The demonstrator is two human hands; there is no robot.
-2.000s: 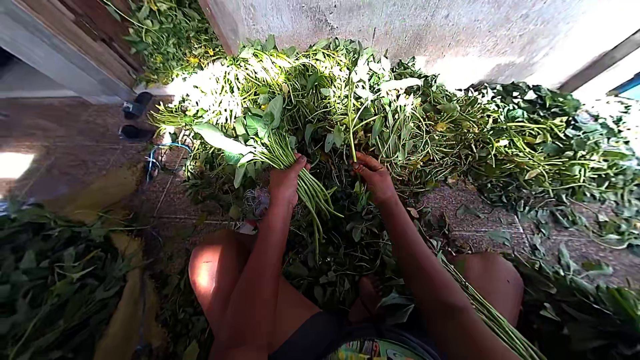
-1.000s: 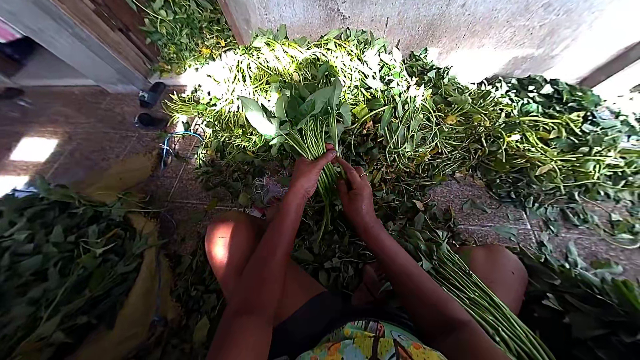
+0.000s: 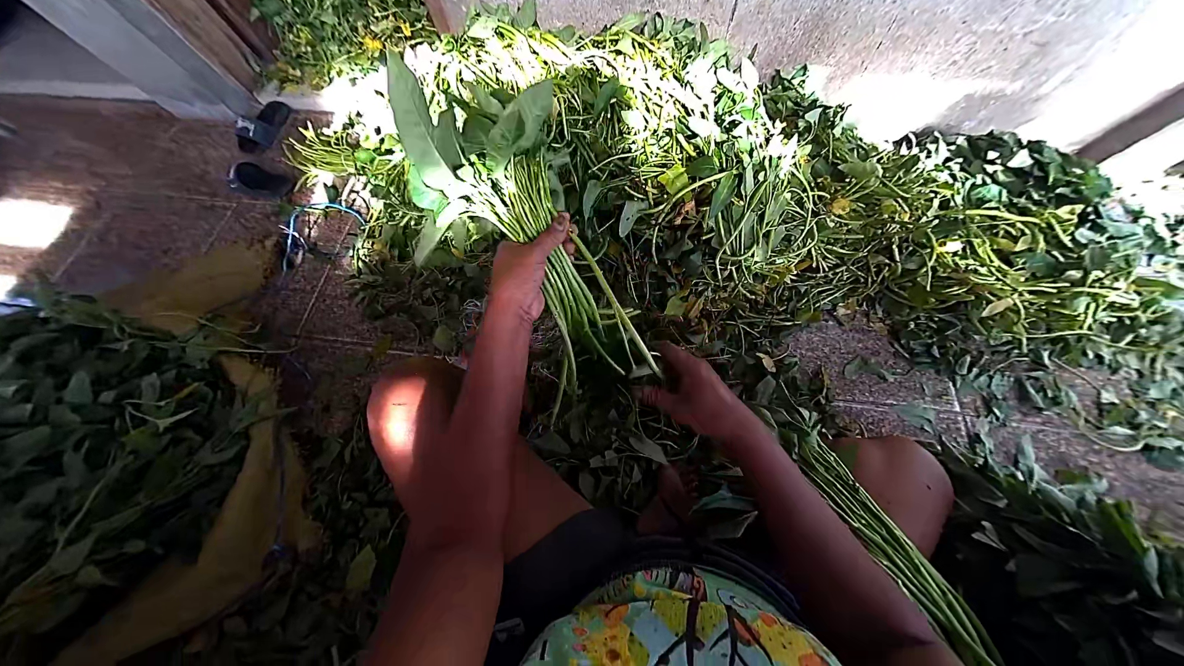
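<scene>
My left hand [image 3: 527, 268] is closed around a bunch of long green leafy stems [image 3: 578, 301], leaves up and to the left, cut ends hanging down to the right. Just below those ends is my right hand [image 3: 694, 393], its thumb and fingers apart; I see nothing held in it. A second bundle of long stems [image 3: 869, 518] lies by my right forearm, across my right thigh. Beyond my hands spreads a large heap of leafy green stems [image 3: 740, 194].
Leafy greens [image 3: 102, 453] lie at the left on a yellowish sack [image 3: 245, 499]. Black slippers [image 3: 261, 178] and blue cord [image 3: 324, 211] rest on the tiled floor at the upper left. A concrete wall [image 3: 832, 46] stands behind the heap. More leaves [image 3: 1073, 564] lie at lower right.
My right hand has moved down from beside the bunch, where it was a second ago, to below the stem ends. The left hand still holds the bunch, which looks fuller than two seconds ago.
</scene>
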